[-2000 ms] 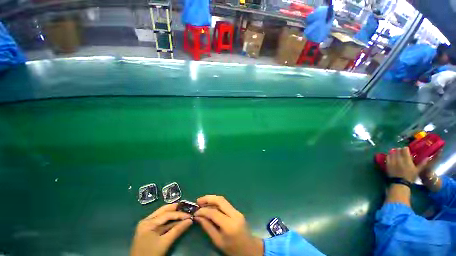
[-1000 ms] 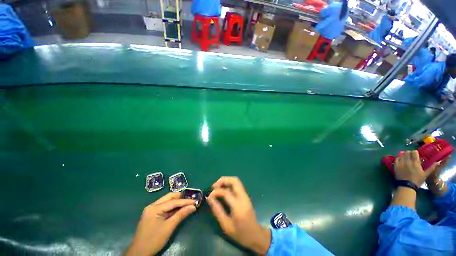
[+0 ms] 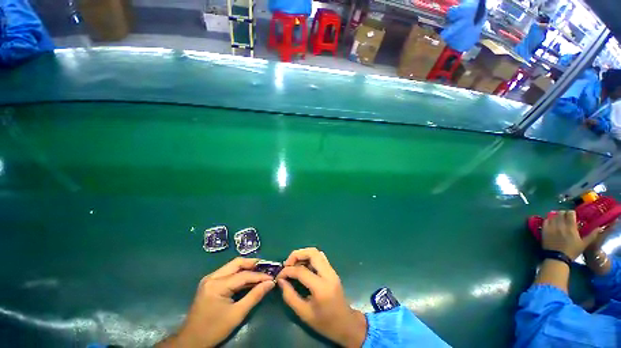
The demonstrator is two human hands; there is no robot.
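Observation:
My left hand (image 3: 228,299) holds a small dark watch case with a pale rim (image 3: 268,269) between thumb and fingers. My right hand (image 3: 314,293) has its thumb and fingertips at the right edge of the same case. Two more watch cases, one on the left (image 3: 216,238) and one on the right (image 3: 247,240), lie side by side on the green surface just beyond my hands. Another dark case (image 3: 385,299) lies beside my right sleeve. My fingertips hide part of the held case.
A neighbouring worker's hands (image 3: 562,234) hold a red pouch-like item (image 3: 596,216) at the right. A metal post (image 3: 558,81) stands at the back right of the green surface (image 3: 170,149). Red stools (image 3: 289,37) and cartons (image 3: 417,53) are beyond it.
My right hand was off the case a second ago and is now back at its edge. The view has shifted, so the surface and resting cases appear higher in the picture.

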